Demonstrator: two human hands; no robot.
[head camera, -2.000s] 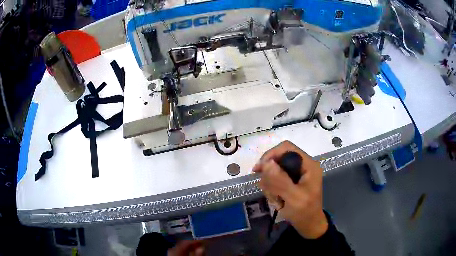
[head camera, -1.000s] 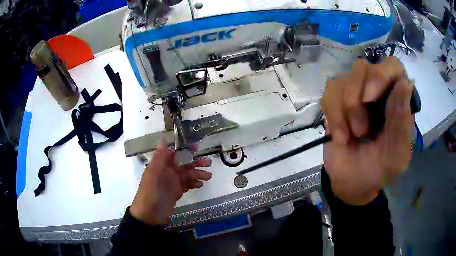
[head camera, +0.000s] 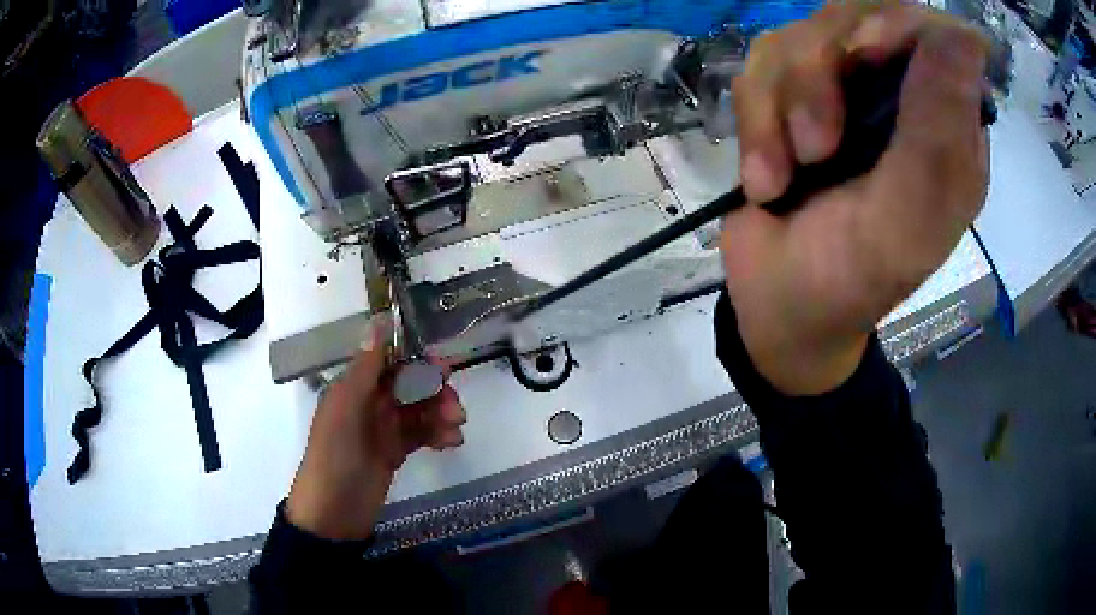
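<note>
The white and blue JACK sewing machine (head camera: 577, 48) stands in front of me. My right hand (head camera: 853, 192) is closed around the black handle of the screwdriver (head camera: 637, 249). Its long dark shaft points down and left, the tip over the shiny metal plate (head camera: 481, 298) near the needle area; whether it touches is unclear. My left hand (head camera: 379, 427) is at the left front of the machine, below the presser foot (head camera: 387, 258), with fingers around a small round metal part (head camera: 420, 381). Whether it grips the part firmly is unclear.
Black tape (head camera: 180, 300) lies loosely heaped on the table (head camera: 132, 505) at left. A brownish-silver cylinder (head camera: 102, 186) stands or lies behind it, beside an orange-red object (head camera: 138, 114). A measuring tape (head camera: 577, 481) runs along the front table edge.
Since two seconds ago, my right hand has risen from the table's front edge with the screwdriver, whose tip now points at the machine. My left hand has come up to the machine's left front.
</note>
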